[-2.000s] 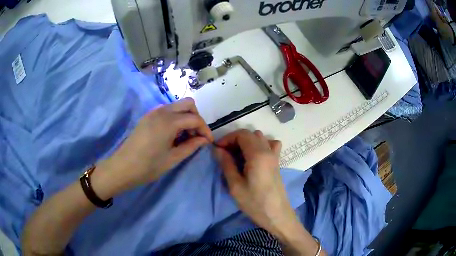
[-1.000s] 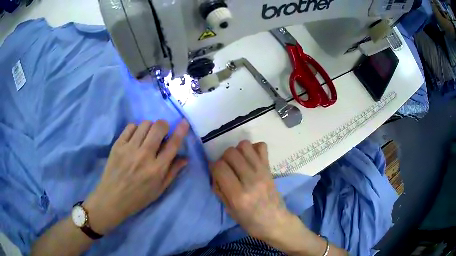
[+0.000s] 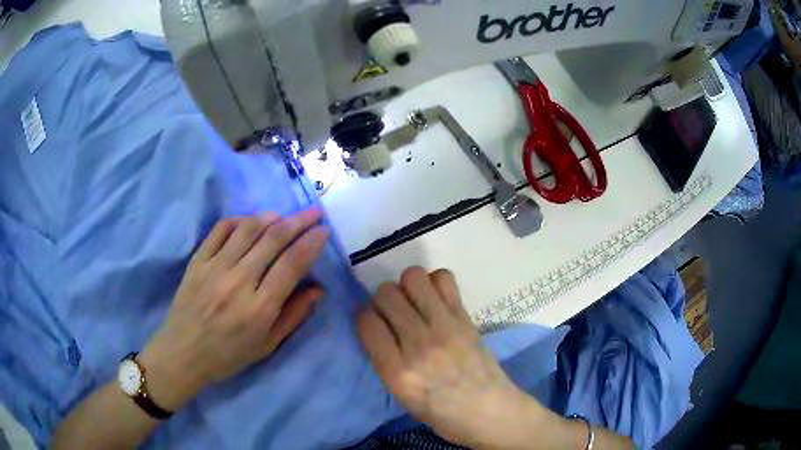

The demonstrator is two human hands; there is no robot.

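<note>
A light blue garment piece (image 3: 114, 167) lies across the table left of the sewing machine (image 3: 457, 35), its edge running under the presser foot and needle (image 3: 292, 163) in bright light. My left hand (image 3: 250, 286) lies flat on the cloth just below the needle, fingers pressing near the fabric edge (image 3: 338, 250). My right hand (image 3: 426, 343) is curled at the edge nearer to me, thumb side hidden, with the cloth edge held under its fingers. A small white label (image 3: 32, 125) shows at the far left.
Red-handled shears (image 3: 562, 154) lie beneath the machine arm. A bent metal arm (image 3: 479, 158) with a rounded end sits right of the needle. A dark phone (image 3: 681, 145) lies near the machine base. A printed ruler (image 3: 606, 250) runs along the table edge. Blue cloth (image 3: 628, 343) hangs at the right.
Two seconds ago both hands pinched the edge together. They have since separated, the left now flat on the cloth below the needle, the right lower at the edge. The view has shifted slightly.
</note>
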